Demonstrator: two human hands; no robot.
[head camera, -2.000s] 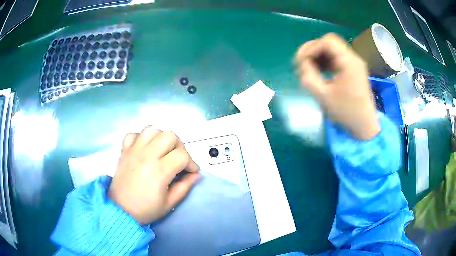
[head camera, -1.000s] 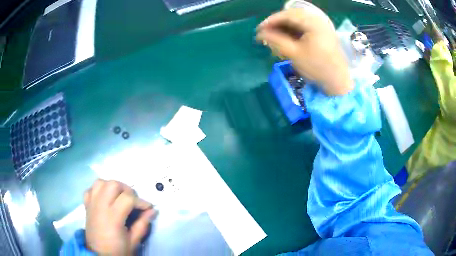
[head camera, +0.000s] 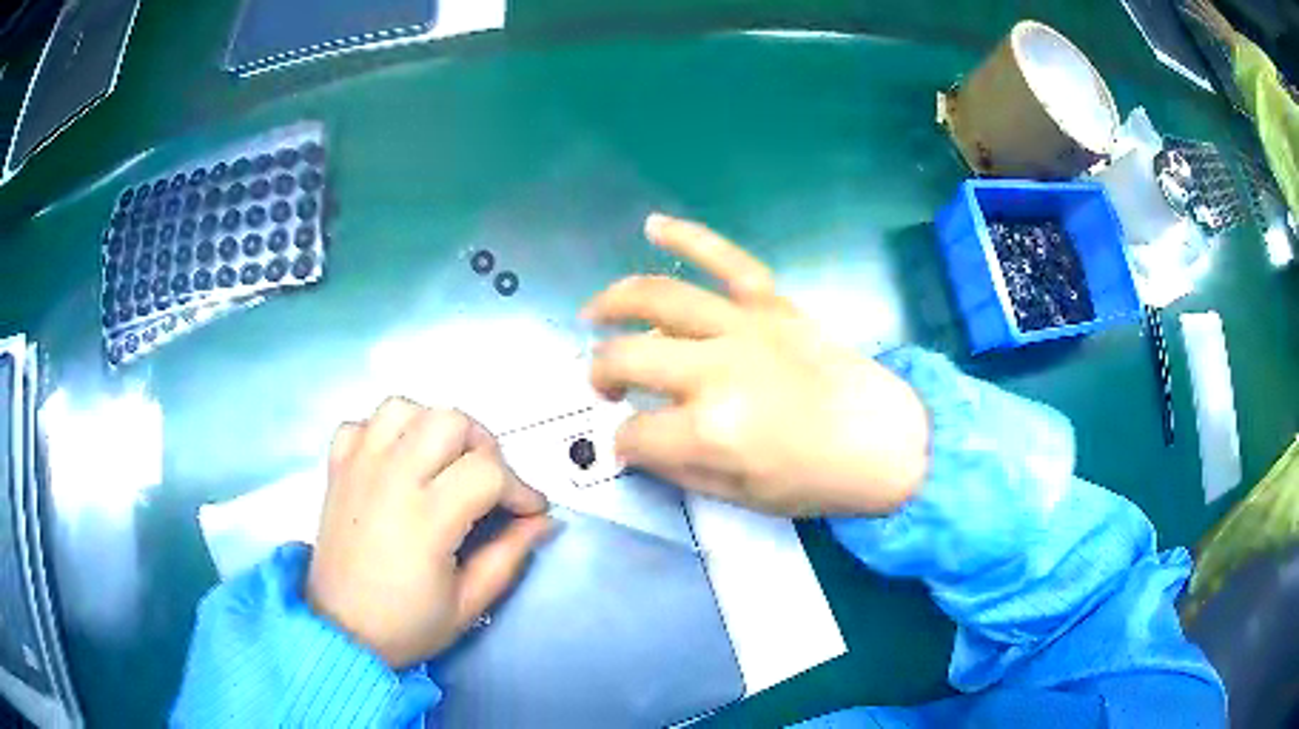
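A grey tablet back cover (head camera: 598, 612) lies on a white backing sheet (head camera: 784, 591) at the bottom centre. A round black part (head camera: 581, 453) shows in its camera area at the top right corner. My left hand (head camera: 425, 534) rests on the cover's left part, thumb and index finger close together; whether it pinches anything cannot be told. My right hand (head camera: 755, 385) is over the cover's top right corner, slightly blurred, fingers bent and the index finger near the camera area. Its fingertips hide part of that corner, and anything between them cannot be seen.
A ring sheet (head camera: 214, 228) lies at the left, and two loose black rings (head camera: 494, 272) lie above the cover. A blue parts bin (head camera: 976, 285) holds small black parts. Behind it stand a brown roll (head camera: 997, 107) and crumpled clear plastic (head camera: 1161, 242). A white strip (head camera: 1211, 406) lies right.
My right hand has come from near the bin and roll down to the cover's camera corner, uncovering the bin. My left hand stays on the cover. The camera view has swung back.
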